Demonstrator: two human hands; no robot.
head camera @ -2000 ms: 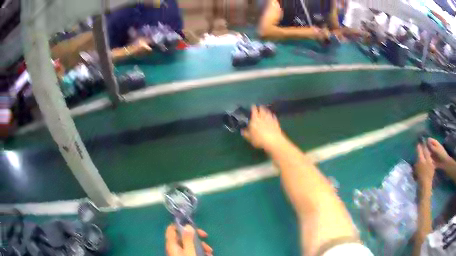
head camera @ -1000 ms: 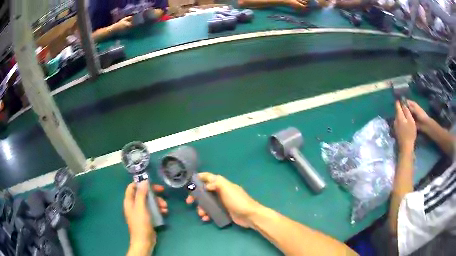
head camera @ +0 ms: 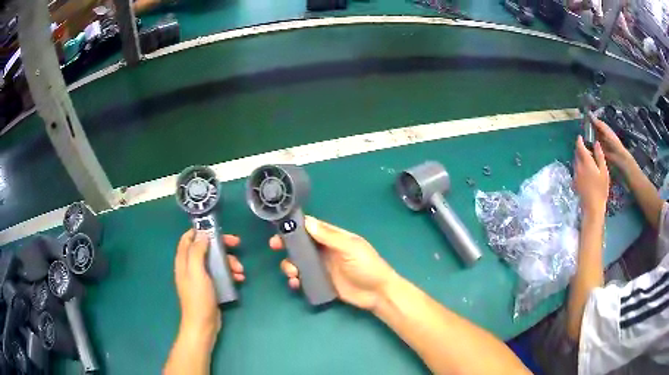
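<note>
My left hand (head camera: 199, 271) grips the handle of a grey handheld fan (head camera: 218, 256), its round spoked grille up and facing me. My right hand (head camera: 345, 260) grips the handle of a second grey fan (head camera: 306, 267), with a wider head and a small dark panel with a white mark below it. The two fans are upright side by side, heads apart, above the green bench. A third grey fan (head camera: 456, 231) lies on the bench to the right, its head toward the rail.
A pile of grey fans (head camera: 44, 300) is at the left. A clear plastic bag (head camera: 539, 234) lies at the right, small dark parts near it. A neighbouring worker's hands (head camera: 593, 165) hold a part. A pale rail (head camera: 352, 146), post (head camera: 62, 132) and green conveyor (head camera: 330, 88) lie beyond.
My right hand has come back from the conveyor and now holds a fan beside the left one. Since a second ago, both fans have turned more face-on, and the view has shifted slightly.
</note>
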